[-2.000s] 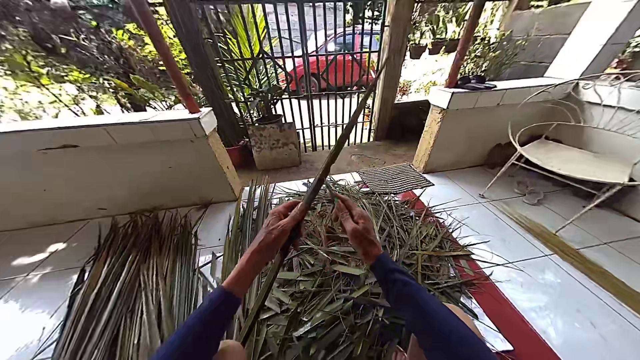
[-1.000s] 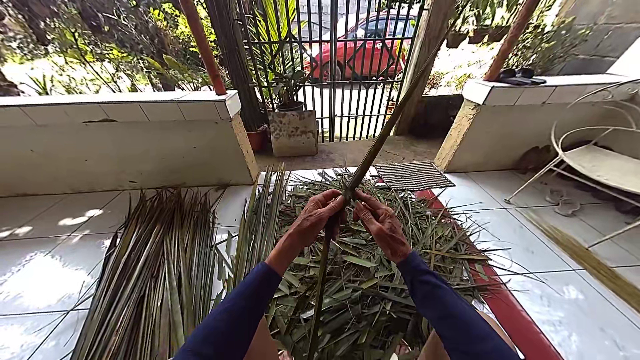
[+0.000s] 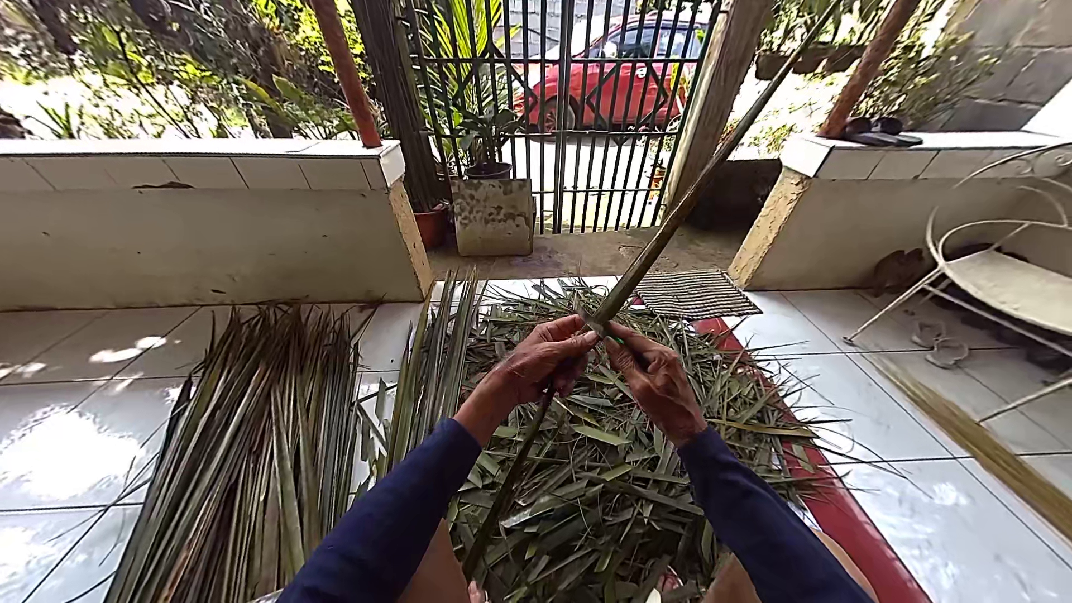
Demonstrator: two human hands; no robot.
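Note:
My left hand [image 3: 546, 358] is closed around a long green palm leaf [image 3: 662, 239], which slants from low between my legs to the upper right. Against the same leaf, just right of the left fingers, my right hand [image 3: 655, 373] pinches something small, mostly hidden; a thin edge shows between the hands. Beneath both hands spreads a heap of cut leaf strips [image 3: 586, 502]. Long palm leaves [image 3: 251, 452] lie in a pile on the tiles at left, and a narrower bunch of leaves [image 3: 431, 368] borders the heap.
A striped mat [image 3: 695, 295] lies beyond the heap. At right are a white metal chair [image 3: 1009, 280], slippers [image 3: 946, 352] and a bundle of thin pale ribs [image 3: 988, 440]. Low walls [image 3: 201, 243] flank a barred gate [image 3: 561, 126], with a potted plant [image 3: 488, 151] beside it.
Two seconds ago the hands were apart, with the right hand off to the side; now they meet on the leaf. The view has shifted slightly.

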